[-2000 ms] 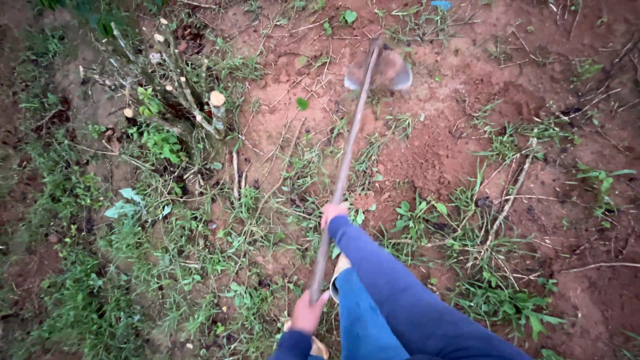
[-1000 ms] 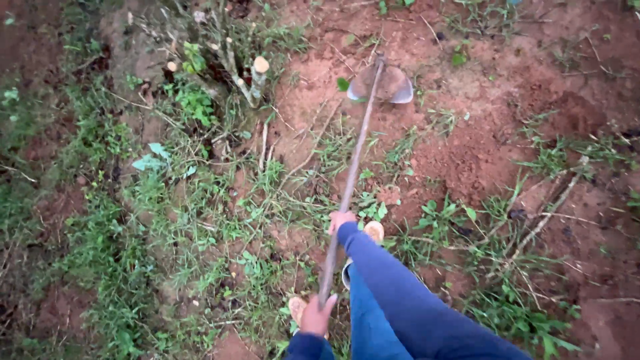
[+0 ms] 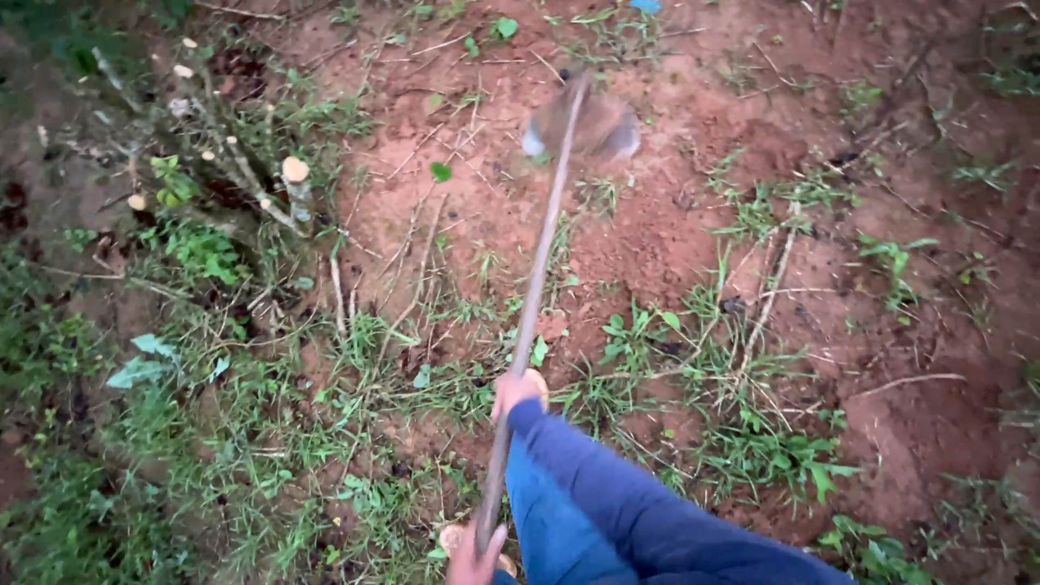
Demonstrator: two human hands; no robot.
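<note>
A hoe with a long wooden handle (image 3: 536,284) runs from the bottom of the view up to its wide metal blade (image 3: 587,128), which is blurred and lies over bare reddish soil near the top. My right hand (image 3: 518,393), at the end of a blue sleeve, is closed around the middle of the handle. Lower down, close to the handle's near end, my left hand (image 3: 476,556) grips it with the thumb along the wood. Whether the blade touches the soil cannot be told.
A cut shrub with several pruned stubs (image 3: 295,170) stands at the upper left. Grass and weeds (image 3: 366,487) cover the lower left. Dry twigs (image 3: 772,284) lie among grass tufts on the right. My feet, partly hidden, are beneath the handle. A small blue scrap (image 3: 647,6) lies at the top edge.
Both hands have stayed on the hoe's handle. The view has shifted somewhat between frames; any move of the blade over the soil is not plain.
</note>
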